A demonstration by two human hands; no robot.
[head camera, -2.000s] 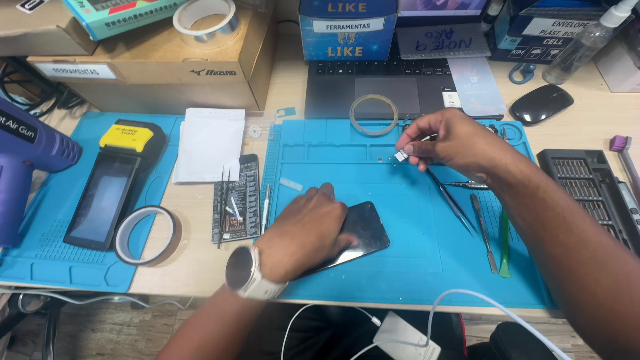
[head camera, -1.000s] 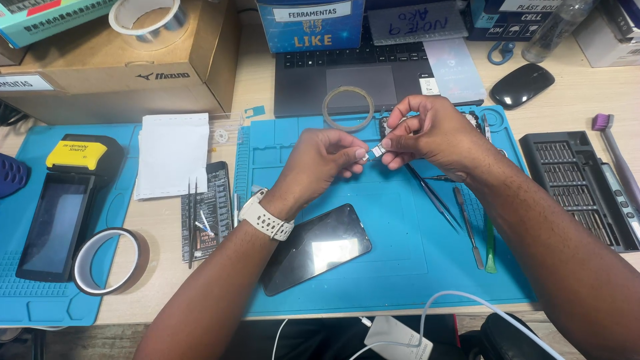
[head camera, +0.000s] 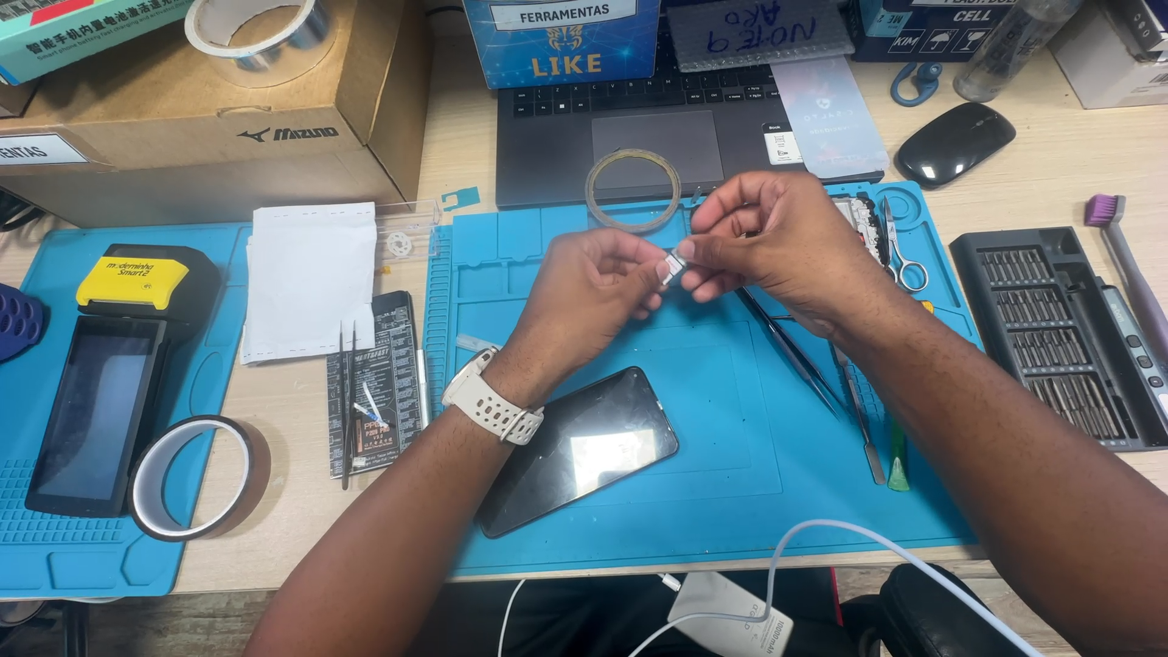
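My left hand (head camera: 593,297) and my right hand (head camera: 785,242) meet above the blue repair mat (head camera: 721,511). Between their fingertips is a small silver-and-white part (head camera: 673,266), gripped by both; its exact kind is too small to tell. A dark smartphone screen or phone (head camera: 584,452) lies face up on the mat, below my left wrist. Tweezers (head camera: 794,356) rest under and beside my right hand, with a metal spudger (head camera: 862,424) and a green pry tool (head camera: 899,456) to their right. A roll of thin tape (head camera: 633,190) lies just behind my hands.
Behind the mat stands a laptop (head camera: 566,155), with a mouse (head camera: 955,143) at its right. A screwdriver bit set (head camera: 1058,338) is at the right. A card terminal (head camera: 109,383), a tape roll (head camera: 196,477) and white paper (head camera: 310,283) are at the left. A white cable (head camera: 821,523) crosses the front edge.
My left hand has left the phone on the mat and come up to my right hand. The small part, earlier in my right hand alone, is now between both hands' fingers.
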